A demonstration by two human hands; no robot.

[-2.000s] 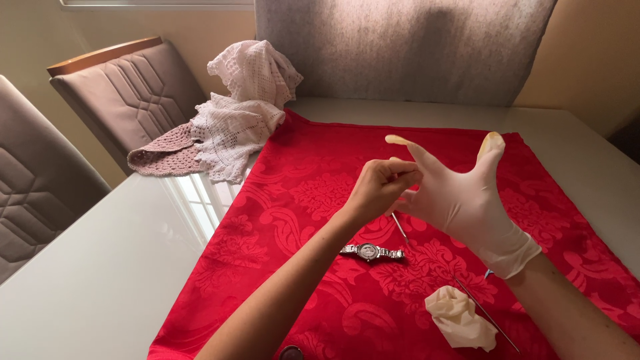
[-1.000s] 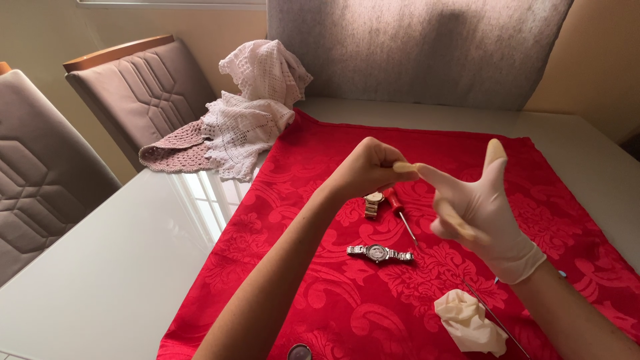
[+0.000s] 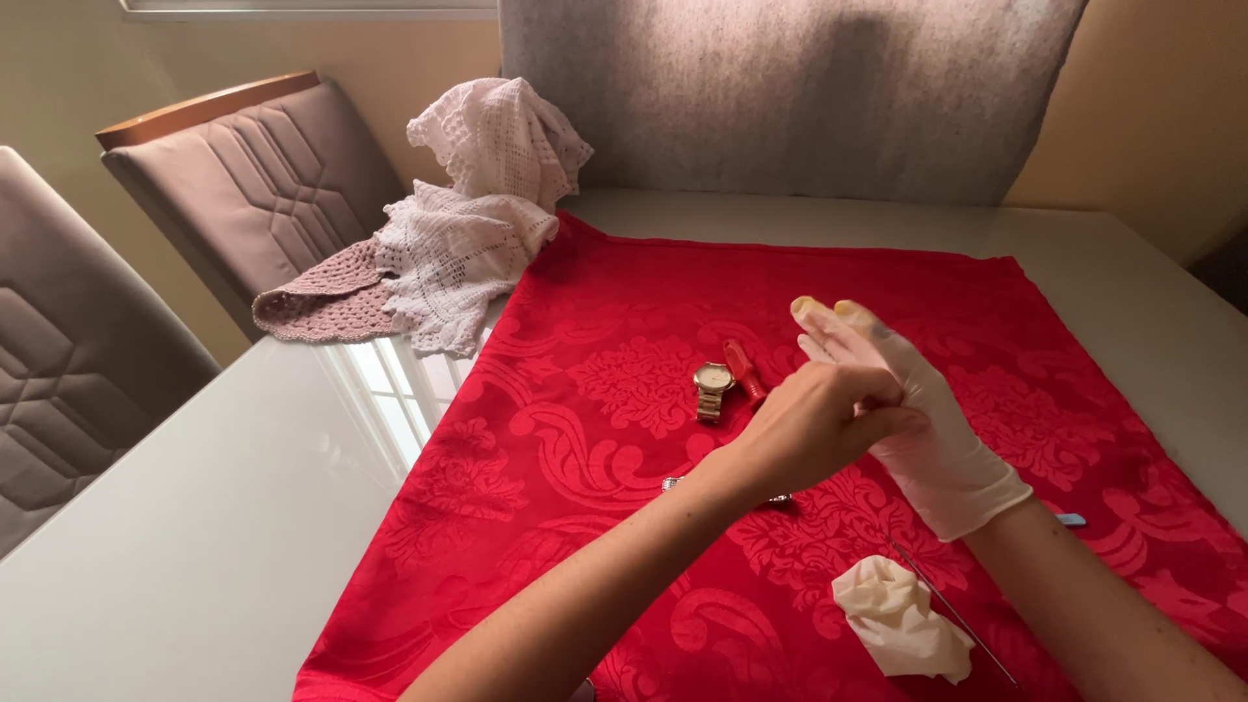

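My right hand (image 3: 902, 419) wears a thin white latex glove, its fingers raised and apart from the thumb side. My bare left hand (image 3: 829, 424) pinches the glove at the palm or thumb area. Left of the hands lie a gold-toned wristwatch (image 3: 712, 390) and a screwdriver with a red handle (image 3: 745, 370), its shaft hidden. A silver-toned wristwatch (image 3: 780, 498) is mostly covered by my left forearm. Nearer me are a crumpled latex glove (image 3: 902, 619) and a thin metal rod (image 3: 955, 612) beside it. All of these lie on a red patterned cloth (image 3: 604, 409).
A white crocheted cloth (image 3: 458, 253) and a pink crocheted piece (image 3: 327, 297) lie at the table's far left. Padded chairs (image 3: 253, 175) stand beyond the glossy table (image 3: 224, 517). A light blue item (image 3: 1071, 520) lies right of my right wrist.
My left hand has moved from the gloved fingertips to the palm or thumb area. The gold-toned watch and red handle, hidden in the oldest frame, now show.
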